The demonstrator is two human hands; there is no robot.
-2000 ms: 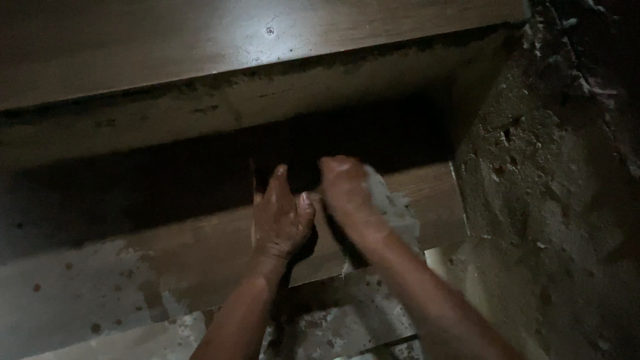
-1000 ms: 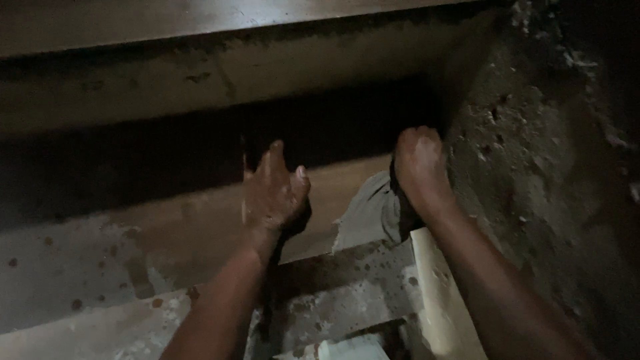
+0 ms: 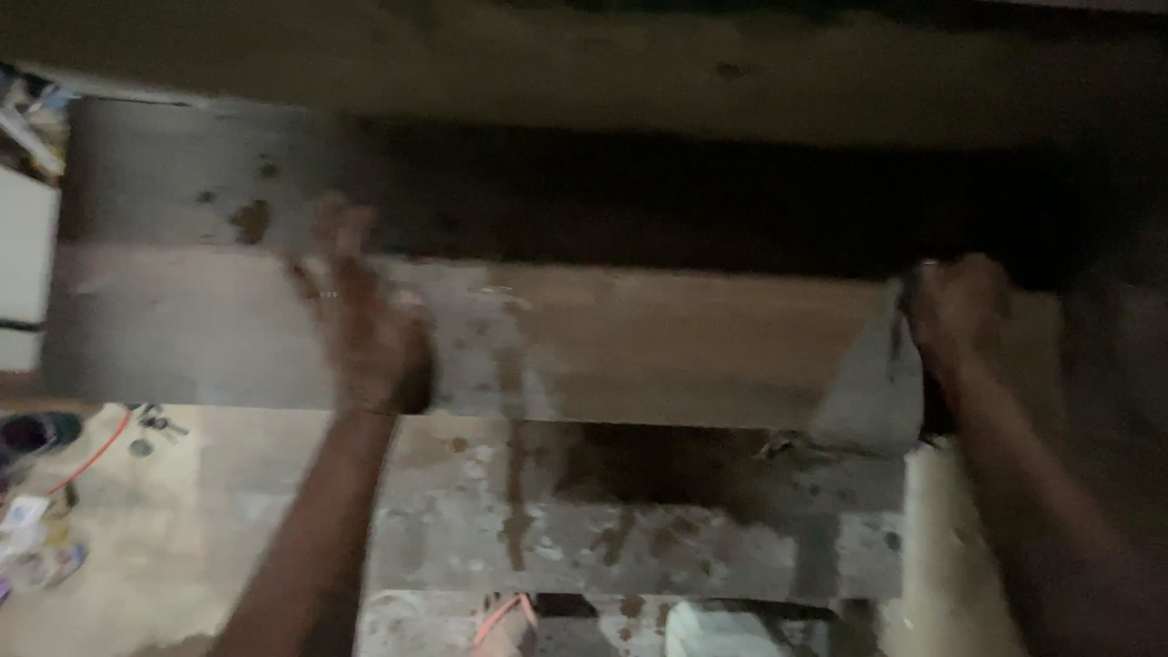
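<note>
A long step-like ledge with a wood-look surface [image 3: 675, 347] runs across the view, partly coated with pale grey dust or residue. My left hand [image 3: 370, 319] lies over its dusty left part, fingers spread, holding nothing. At the right end my right hand [image 3: 958, 310] is closed on a grey cloth [image 3: 871, 383], which hangs down over the front edge of the ledge. Deep shadow covers the back of the ledge, and the image is blurred by motion.
Below are stained lower steps [image 3: 639, 538] and a pale upright post or board [image 3: 954, 547] at the right. An orange cord [image 3: 96, 453], small dark objects [image 3: 157, 424] and clutter [image 3: 41, 543] lie on the floor at the lower left. A dark wall stands at the right.
My right hand has moved to the right along the ledge with the cloth. My left hand has moved left onto the dusty part. The view has swung left.
</note>
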